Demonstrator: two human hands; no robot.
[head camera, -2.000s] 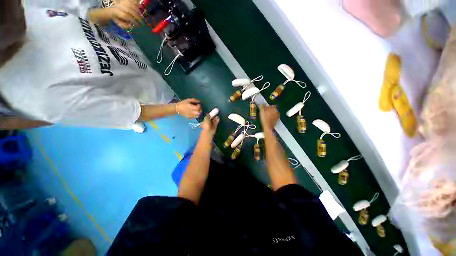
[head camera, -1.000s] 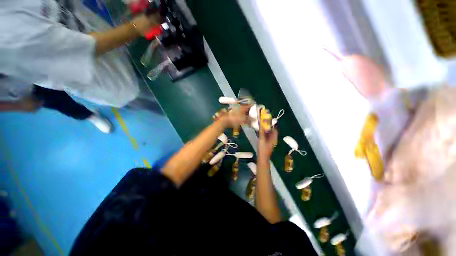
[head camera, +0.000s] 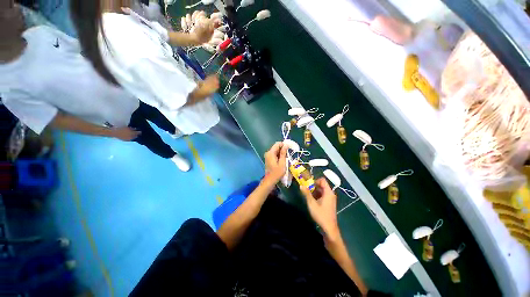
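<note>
My left hand (head camera: 276, 162) holds a white product body (head camera: 286, 174) upright between its fingers, with its cord loop above. My right hand (head camera: 322, 203) grips the lower end of a yellow printed piece (head camera: 301, 175), which lies between the two hands beside the body. Whether the cord passes through the yellow piece is too small to tell. Just beyond my hands, white bodies with cord loops lie on the green bench (head camera: 247, 119), one a white body (head camera: 332, 177) right of my fingers. Some have amber pieces, and some are partly hidden by my hands.
Finished units such as this white body (head camera: 361, 137) lie spaced along the belt beyond the pale strip. A black jig (head camera: 253, 75) with red-tipped handles stands ahead, by a coworker in white (head camera: 145, 64). White paper (head camera: 395, 255) is at right. A blue bin (head camera: 232, 206) is below. Yellow pieces (head camera: 419, 81) lie on the shelf.
My hands have come back from the pale strip to the near bench, with the yellow piece between them. The view has shifted, and two coworkers now show at left.
</note>
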